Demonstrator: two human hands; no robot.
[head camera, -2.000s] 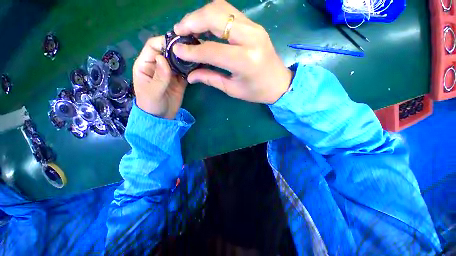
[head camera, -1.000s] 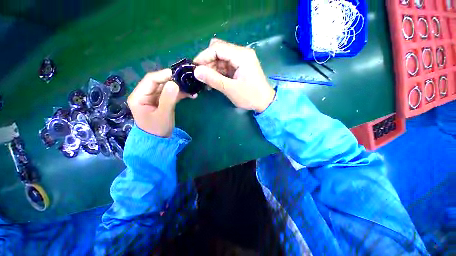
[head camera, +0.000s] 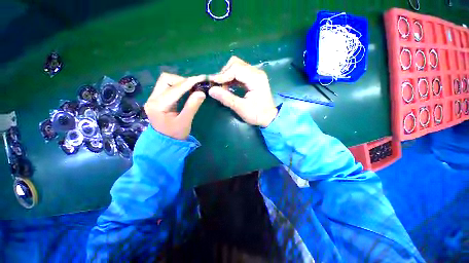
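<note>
A small dark round unit (head camera: 204, 87) is held between both hands above the green bench (head camera: 231, 144), near the centre of the view. It is turned nearly edge-on and mostly covered by fingers, so its face does not show. My left hand (head camera: 174, 102) grips its left side with thumb and fingers. My right hand (head camera: 246, 92) grips its right side with thumb and fingertips.
A pile of wrapped round parts (head camera: 97, 118) lies at left, with a tape roll (head camera: 25, 192) at far left. A blue bin (head camera: 360, 46) holds white rings (head camera: 337, 51). Thin dark tools (head camera: 321, 88), a blue stick (head camera: 306, 99), a red tray (head camera: 393, 67) and a small red crate (head camera: 362, 155) are right.
The unit has been tilted from face-up to nearly edge-on, with both hands still on it. The view has shifted, showing more of the red tray and a ring at the top.
</note>
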